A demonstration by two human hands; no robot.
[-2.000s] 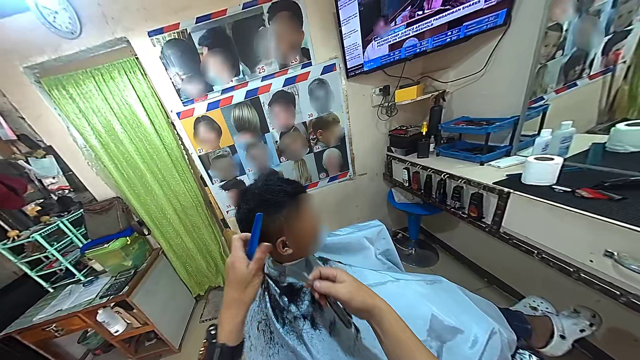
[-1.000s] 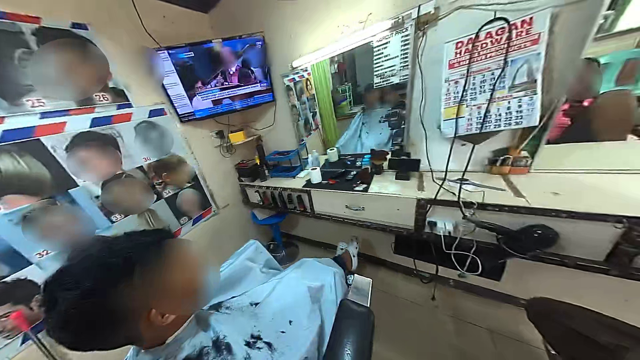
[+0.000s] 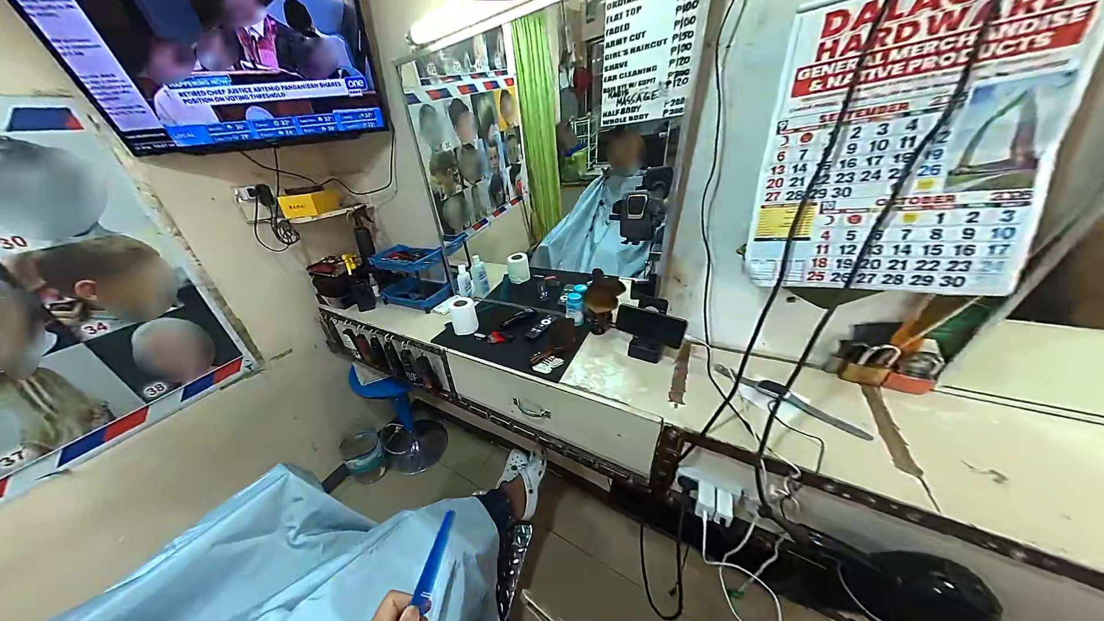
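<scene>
At the bottom edge, my left hand [image 3: 398,607] grips a blue comb [image 3: 434,561], which points up and slightly right. Only the fingertips of that hand show. Behind and left of the comb, a light blue barber cape [image 3: 285,552] covers a seated person's lap and legs. The person's foot in a white clog [image 3: 528,483] sticks out past the cape. The person's head is outside the view. My right hand is not in view.
A long counter [image 3: 595,423] holds a toilet roll [image 3: 463,316], a black mat with tools, a phone on a stand [image 3: 651,328] and blue trays [image 3: 414,276]. Black cords [image 3: 811,216] hang in front of it. A blue stool [image 3: 384,388] stands below, and a power strip [image 3: 707,496] hangs under the edge.
The view has swung right toward the mirror and counter. The comb was beside the seated person's head two seconds ago; now it is over the cape. My right hand has left the view.
</scene>
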